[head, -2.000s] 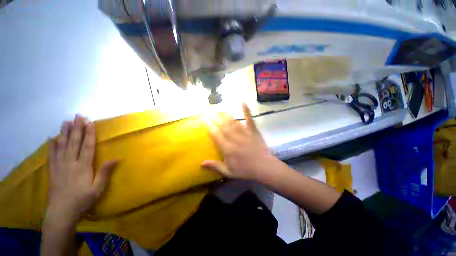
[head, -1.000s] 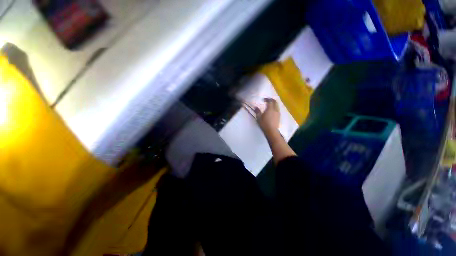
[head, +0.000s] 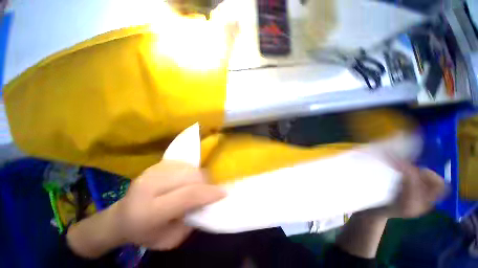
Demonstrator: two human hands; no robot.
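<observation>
My left hand [head: 162,201] grips the left end of a white-and-yellow piece [head: 299,193], held above my lap in front of the table edge. My right hand [head: 414,188], blurred, holds its right end. The white side faces me, with yellow along the upper edge. A pointed white corner stands up above my left hand. The mustard-yellow fabric panel [head: 99,99] lies creased on the white table, its upper part in the lamp glare, and hangs over the front edge. The needle area is hidden by glare and the frame's edge.
A smartphone [head: 273,29] lies on the machine bed. Black-handled scissors [head: 368,69] lie right of it, near a tray with an orange tool [head: 448,78]. A blue crate [head: 440,152] stands at the right, another crate at the lower left.
The view has swung back to the table. My right hand has come up from the white surface beside my lap. Both hands now hold the white-and-yellow piece; the left has left the yellow panel.
</observation>
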